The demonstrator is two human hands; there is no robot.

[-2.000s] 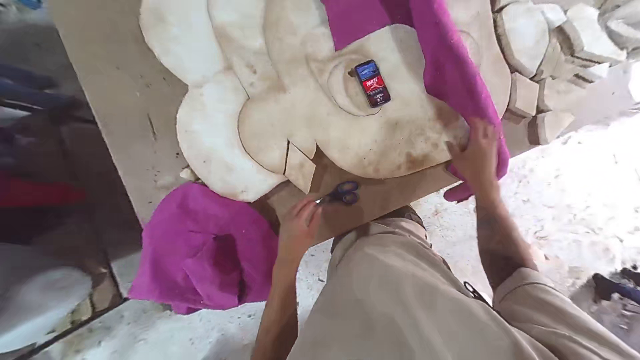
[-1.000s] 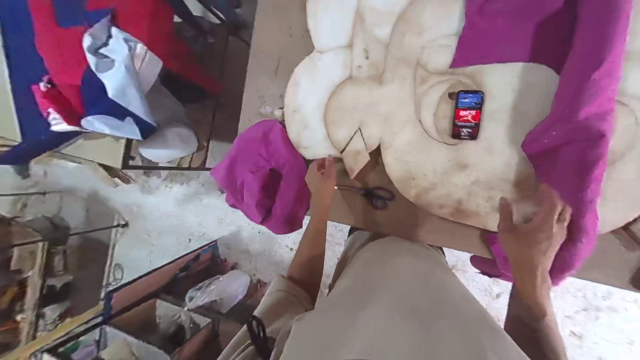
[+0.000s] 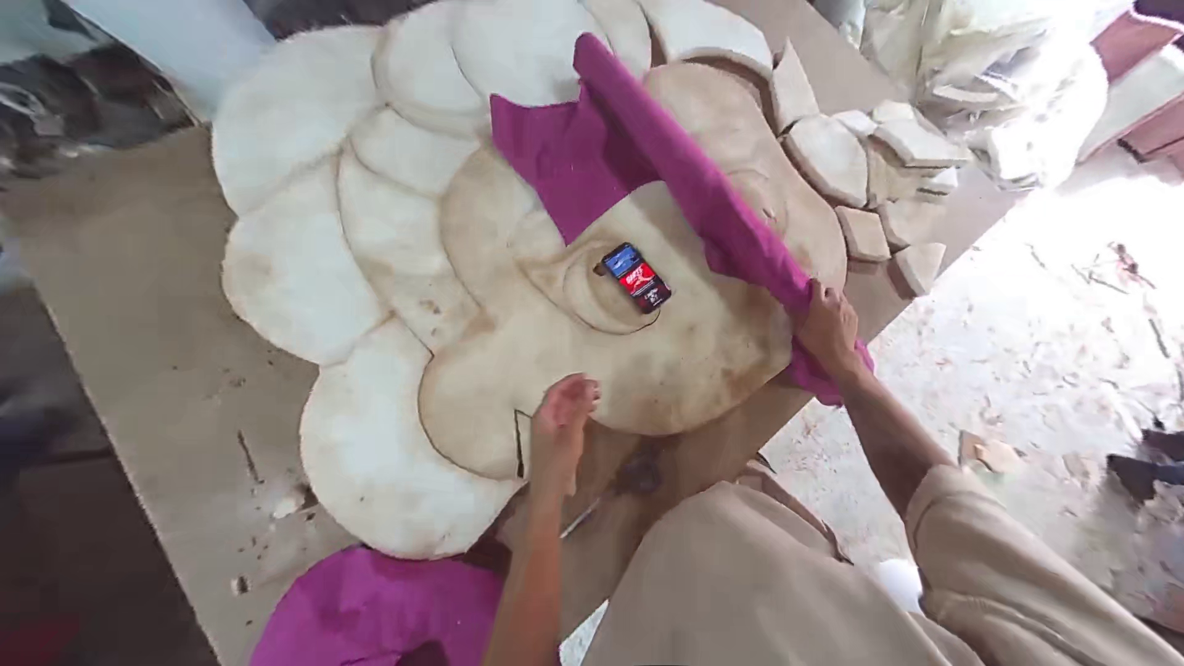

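My right hand [image 3: 830, 324] grips the lower end of a long magenta cloth [image 3: 712, 199], which lies folded across a large carved foam shape [image 3: 684, 379]. My left hand [image 3: 566, 407] is over the lower edge of that shape with its fingers slightly bent, and no object shows in it. A phone [image 3: 636, 277] with a lit screen rests on the shape's carved, ringed part. Scissors [image 3: 638, 472] lie on the board between my left forearm and my thigh, blurred. Another magenta cloth [image 3: 370, 606] is bunched at the board's lower edge, left of my left forearm.
The shape rests on a brown board [image 3: 185, 342]. Cut foam pieces [image 3: 865, 231] lie along its right side. Clear plastic wrapping [image 3: 999, 83] is at the upper right. Scraps [image 3: 994, 453] litter the pale floor beyond the board's right edge.
My left hand has moved from near the bunched cloth and scissors up over the foam shape. My right hand, resting open on the long cloth a second ago, now grips it. The view has swung.
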